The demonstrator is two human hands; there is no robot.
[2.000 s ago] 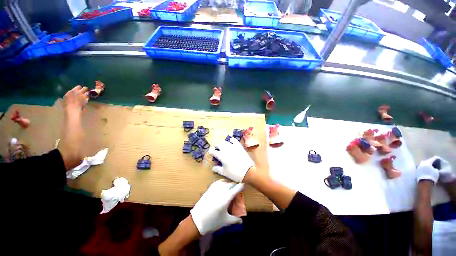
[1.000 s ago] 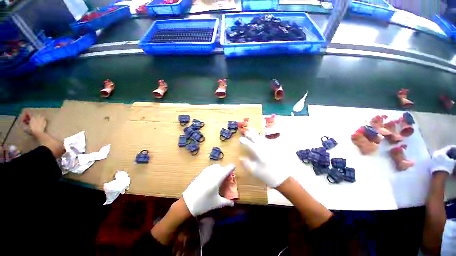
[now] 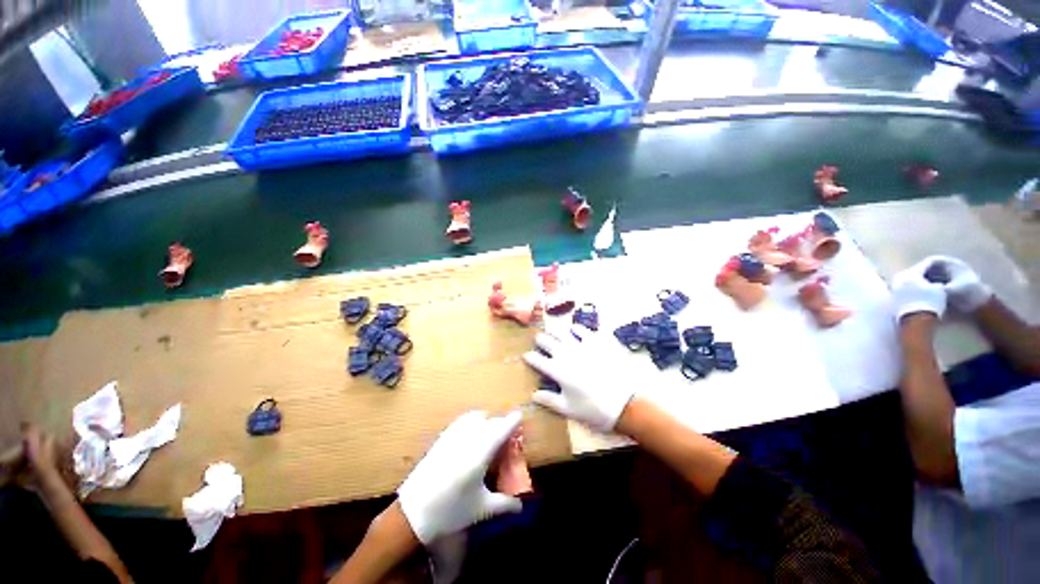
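My left hand (image 3: 462, 479), white-gloved, holds a pink figure body (image 3: 513, 465) at the bench's front edge. My right hand (image 3: 584, 382), white-gloved, is above and right of it, where the cardboard meets the white sheet. A dark handbag part (image 3: 550, 386) shows between its thumb and fingers, mostly hidden. A pile of navy handbag parts (image 3: 379, 340) lies on the cardboard, with a single one (image 3: 263, 419) to the left. More handbag parts (image 3: 664, 339) lie on the white sheet. Pink figures (image 3: 516, 306) lie beyond my right hand.
The green belt (image 3: 388, 222) carries spaced figures. Blue trays (image 3: 530, 135) of dark parts stand behind. A white pointed object (image 3: 606, 232) is at the belt edge. Crumpled white tissue (image 3: 213, 502) lies left. Another person's gloved hands (image 3: 941, 288) are at right; a bare hand (image 3: 40, 454) is at left.
The view has shifted right. Loose handbag parts near my right hand have left the cardboard; one now lies beyond it on the white sheet. My left hand keeps the figure. The left person's hand has drawn back.
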